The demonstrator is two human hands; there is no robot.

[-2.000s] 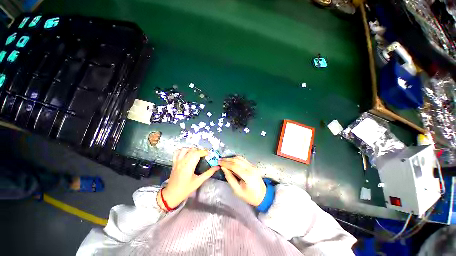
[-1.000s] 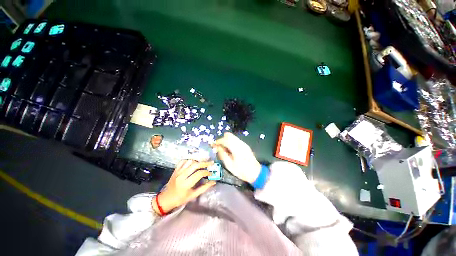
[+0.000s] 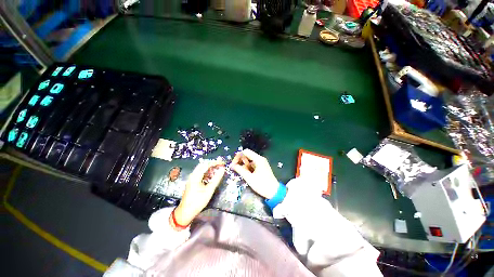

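Tiny white-silver squares [image 3: 197, 146] lie in a loose pile on the green mat, with a dark heap of small black parts [image 3: 254, 140] to its right. My left hand [image 3: 201, 184] is raised at the pile's near edge, fingers curled; what it holds, if anything, is hidden. My right hand [image 3: 257, 172] is beside it, thumb and fingers close together near the loose squares; any small part between them is too small to tell. A small bluish thing [image 3: 239, 192] shows blurred on the mat between and below the hands.
A black blister tray [image 3: 108, 116] with teal units stands at left. A beige card [image 3: 163, 150] and brown disc [image 3: 174, 173] lie beside it. An orange-red framed square [image 3: 314, 171] is right of my hands. Plastic bags [image 3: 398, 162], a white device [image 3: 449, 203] and a blue bin [image 3: 418, 107] are farther right.
The view has tilted up, showing more of the bench's far side. The teal unit no longer shows in my left hand. My left hand has risen toward the pile, close to my right hand.
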